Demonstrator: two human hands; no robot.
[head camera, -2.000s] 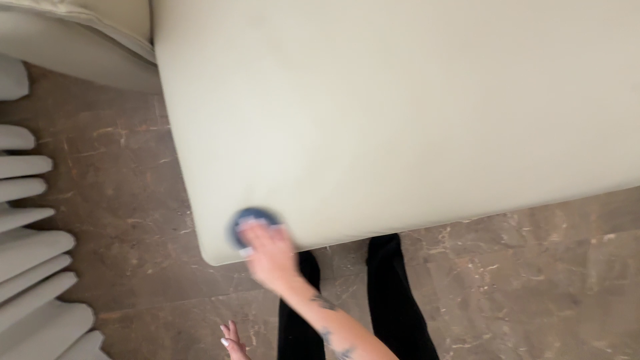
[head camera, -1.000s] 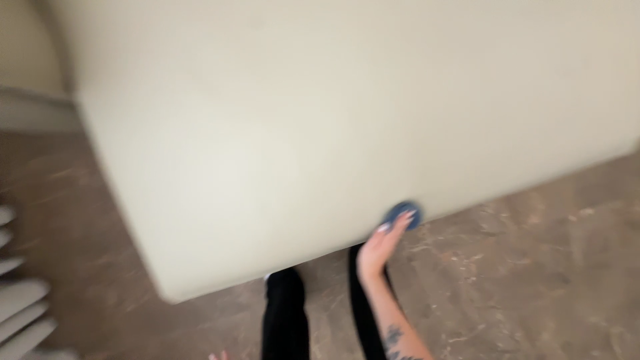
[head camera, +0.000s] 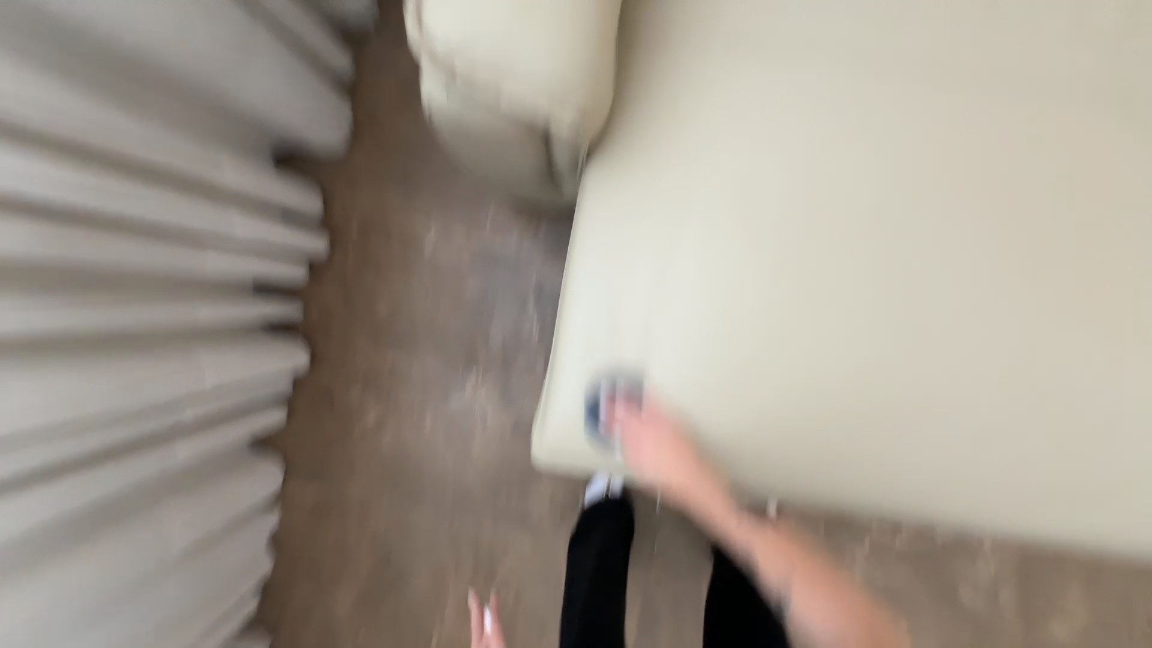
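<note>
My right hand (head camera: 650, 436) is blurred and presses a round dark blue pad (head camera: 601, 409) onto the cream, leather-like seat cushion (head camera: 855, 270), close to its front left corner. The fingers lie over the pad, and its underside is hidden. Low in the view, only the fingers of my left hand (head camera: 486, 621) show above the floor, apart from the cushion and holding nothing that I can see.
A cream armrest or side cushion (head camera: 531, 63) adjoins the seat at the upper left. Grey pleated curtains (head camera: 153, 360) hang along the left. Brown marbled floor (head camera: 405, 432) lies between them and the seat. My black-clad legs (head camera: 598, 576) stand at the front edge.
My right hand and the blue pad have moved left along the front of the cushion, from farther right one second ago to near the corner. The view has shifted left.
</note>
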